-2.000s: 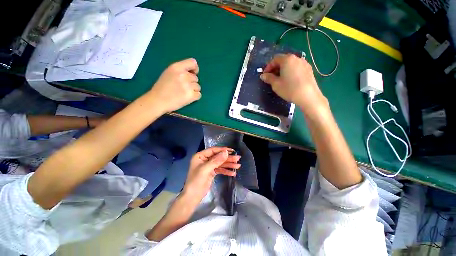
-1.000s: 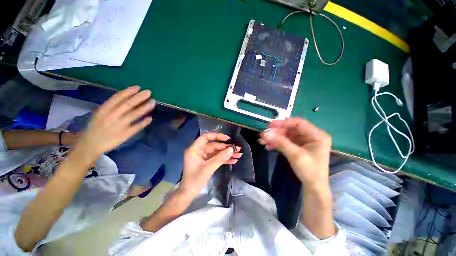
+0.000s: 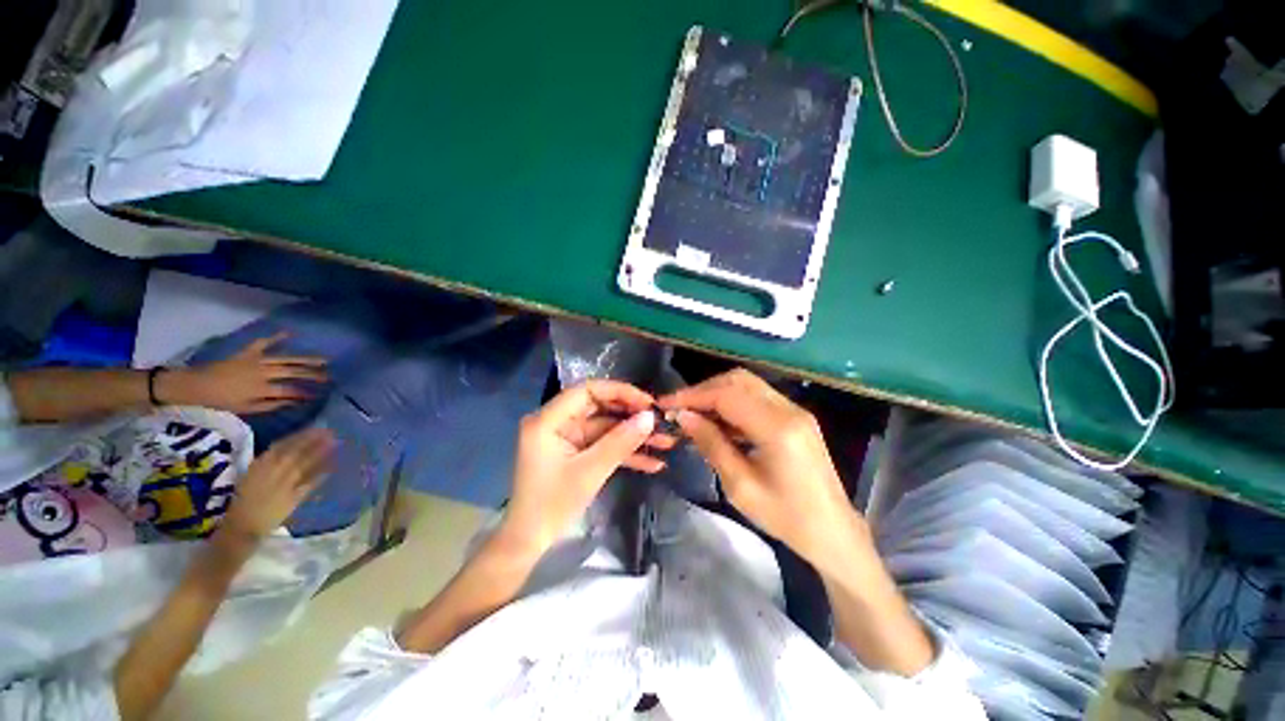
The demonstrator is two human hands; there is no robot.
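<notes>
My left hand [image 3: 571,458] and my right hand [image 3: 754,444] meet over my lap. Both pinch a tiny dark part [image 3: 665,420] between the fingertips; its details are too small to tell. A silvery bubble bag [image 3: 585,352] lies on my lap below the bench edge, partly hidden by my hands. On the bench, the dark gridded plate [image 3: 740,162] in its silver frame lies flat, slotted handle towards me, with small white bits on top. A tiny speck-like part [image 3: 885,287] lies on the green mat right of the plate.
A white charger [image 3: 1064,175] with coiled cable lies at the right of the green bench [image 3: 465,169]. A thin brownish cable [image 3: 963,106] loops behind the plate. Papers [image 3: 303,99] are at the left. Whitish sleeves [image 3: 1015,549] stand right of my lap. Another person's hands [image 3: 261,378] are at the left.
My right hand has come from the plate down to my left hand and now touches the tiny part. The other person's arm has withdrawn from the bench to their lap.
</notes>
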